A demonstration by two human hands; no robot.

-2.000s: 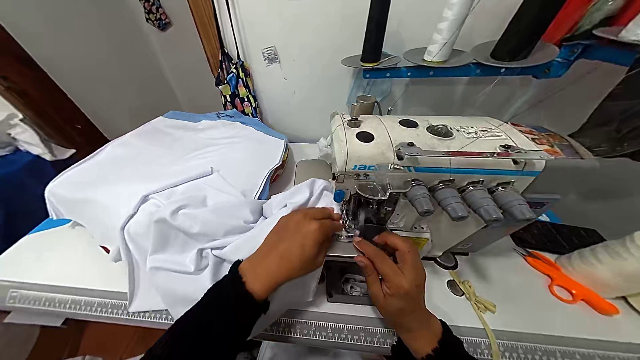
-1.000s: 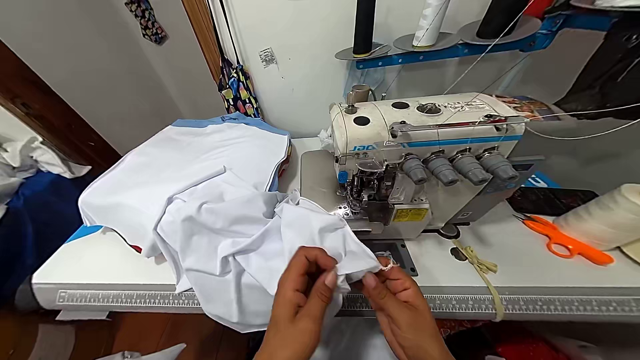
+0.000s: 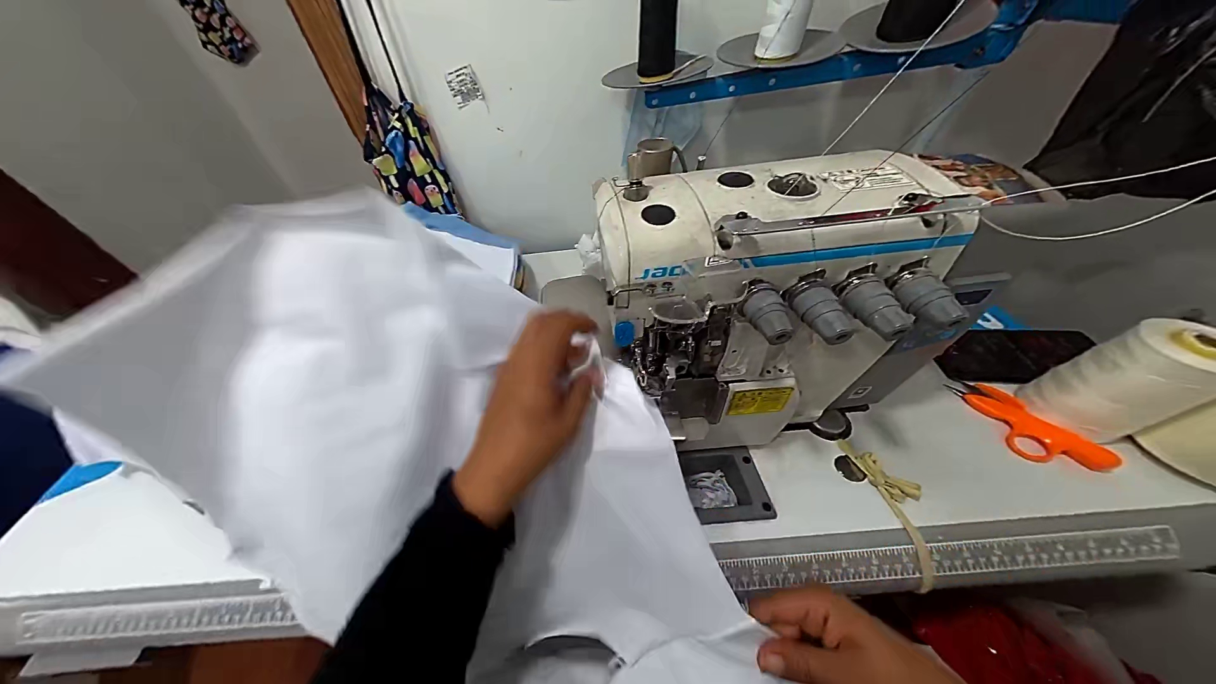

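White fabric [image 3: 332, 380] is lifted and spread across the left and middle of the view, blurred on its left side. My left hand [image 3: 537, 408] grips a bunched edge of it, just left of the overlock sewing machine's needle area. Low in the view, right of the fabric's lower part, my right hand [image 3: 826, 632] pinches another edge between thumb and fingers. The white overlock sewing machine [image 3: 798, 228] stands behind the hands. A dark opening shows in the cloth at the bottom. Behind the raised fabric, a stack of white and blue cloth [image 3: 465, 237] is mostly hidden.
Orange thread snips [image 3: 1040, 432] lie beside a large cream thread cone [image 3: 1130, 380] at the right. A dark phone-like object [image 3: 1016, 353] rests behind them. A clear ruler [image 3: 1045, 556] runs along the table's front edge, crossed by a tied yellowish strip [image 3: 893, 489]. Thread spools stand on a blue rack [image 3: 826, 74].
The white fabric has been raised and spread out toward the left. My left hand has moved up from beside my right hand, which is now lower and farther right.
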